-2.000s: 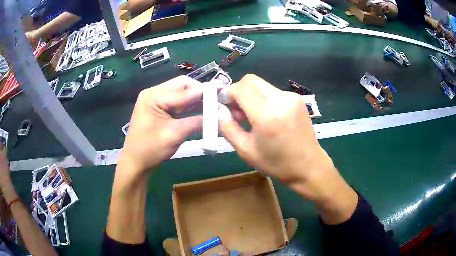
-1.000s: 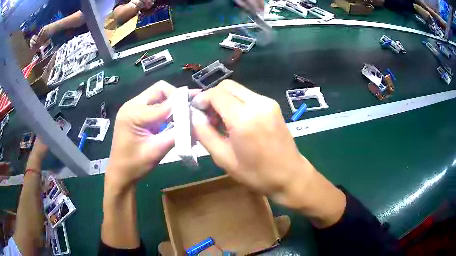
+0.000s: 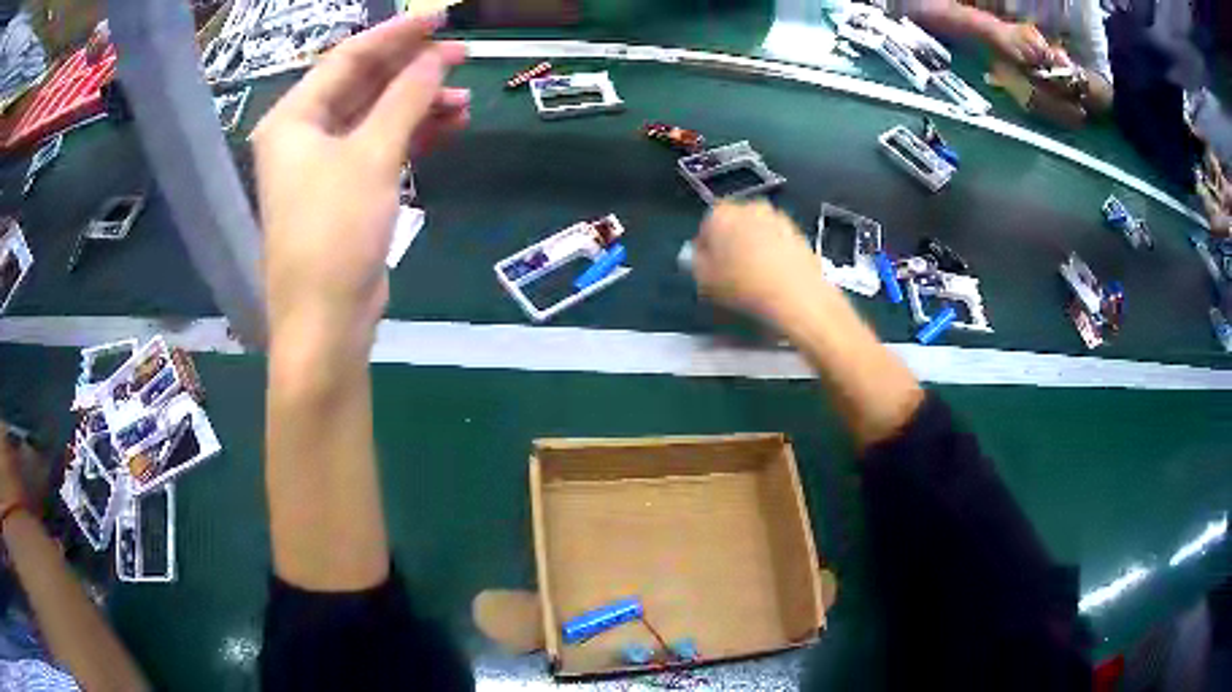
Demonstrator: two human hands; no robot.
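Observation:
My left hand (image 3: 338,149) is raised over the conveyor at the upper left, fingers loosely bent and apart, with no part visible in it. My right hand (image 3: 757,260) is over the belt with curled fingers; a small pale spot shows at its fingertips, and I cannot tell whether it is a held part or a fingertip covering. A white housing with a blue cell (image 3: 603,266) lies on the belt between my hands. Another white housing (image 3: 827,233) lies just right of my right hand. A blue battery (image 3: 601,621) with thin wires lies in the open cardboard box (image 3: 541,541).
Several more housings lie along the dark green conveyor belt (image 3: 473,149), bordered by a pale rail (image 3: 541,348). A housing pile (image 3: 149,419) is on the bench at left. A grey post (image 3: 189,162) stands at left. Other people's arms (image 3: 54,581) show at lower left and upper right.
My hands have separated; the white housing held between them is no longer there. My left hand went up and left, my right hand right over the belt. The view has shifted.

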